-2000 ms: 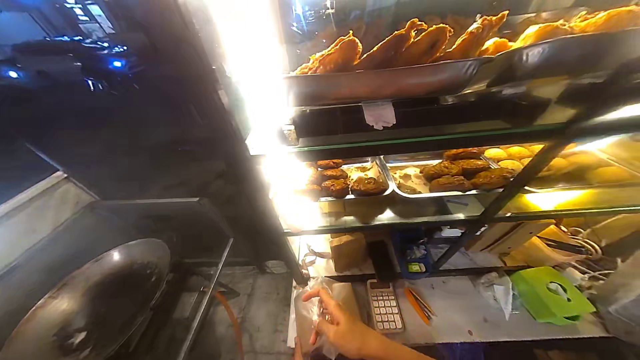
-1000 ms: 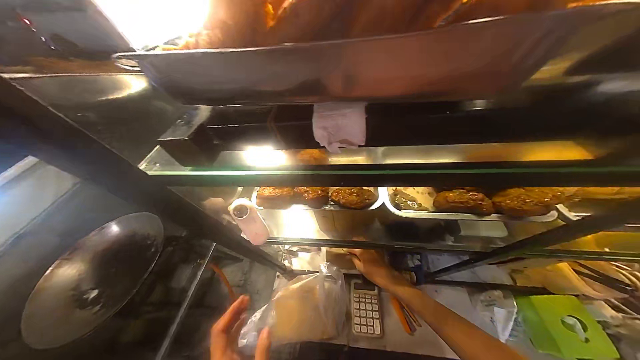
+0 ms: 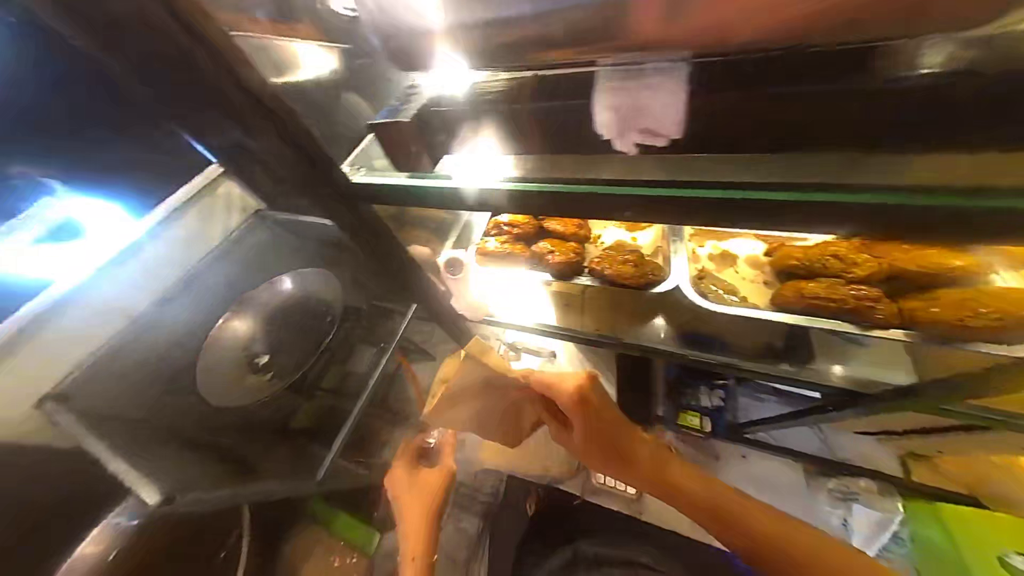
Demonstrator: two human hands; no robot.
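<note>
My right hand grips the upper right edge of a brown paper bag in front of the display shelf. At the bag's lower left corner is my left hand, its thumb and finger close together near something small and shiny; whether it pinches the bag or a clear plastic cannot be told. Below the bag lies a flat tan thing, partly hidden. A calculator shows only its bottom keys under my right wrist.
Metal trays with browned cooked food stand on the glass-edged shelf. A large metal pan lies at left. A dark slanted post rises between them. A green bag lies at lower right, a phone-like dark object on the counter.
My right hand has come back from under the shelf and now holds the paper bag. My left hand has moved from beside the plastic-covered package to the bag's corner.
</note>
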